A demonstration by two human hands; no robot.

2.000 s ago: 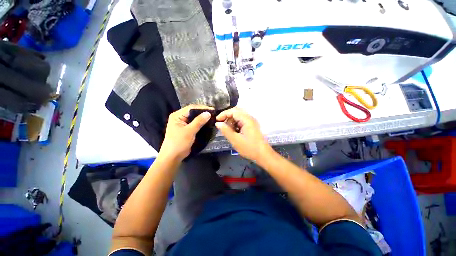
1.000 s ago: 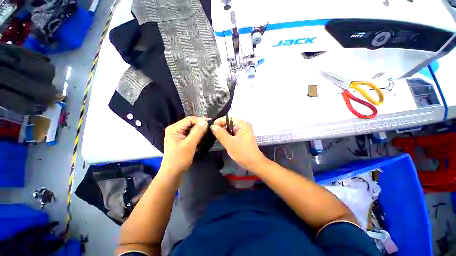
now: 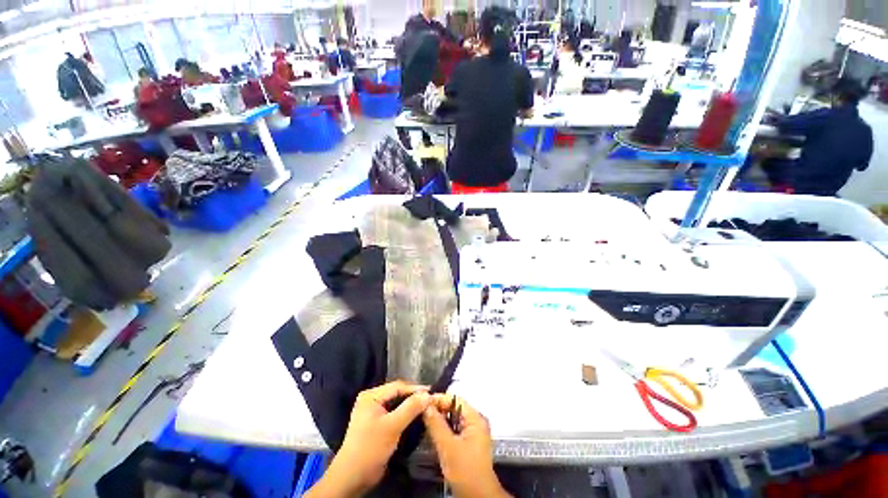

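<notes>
The black garment with grey checked panels [image 3: 419,302] lies on the white table, left of the sewing machine head [image 3: 633,292]. Two pale round dots [image 3: 301,369] show on its black flap. My left hand [image 3: 382,428] pinches the garment's black edge near the table's front edge. My right hand [image 3: 460,436] is right beside it, fingertips nearly touching the left ones, with a small dark slim tool [image 3: 455,412] between its fingers. Whether the right fingertips also grip cloth is hidden. The needle area [image 3: 484,309] is above the hands.
Scissors with red and yellow handles [image 3: 672,397] and a small brown square [image 3: 589,374] lie right of the hands. Thread cones [image 3: 659,119] stand behind the machine. A person in black [image 3: 487,117] is behind the table. Dark clothes [image 3: 92,229] hang at left.
The camera view has tilted up, showing the factory floor and people. The hands sit lower in the picture, still together at the garment's edge. The dark tool remains in the right hand.
</notes>
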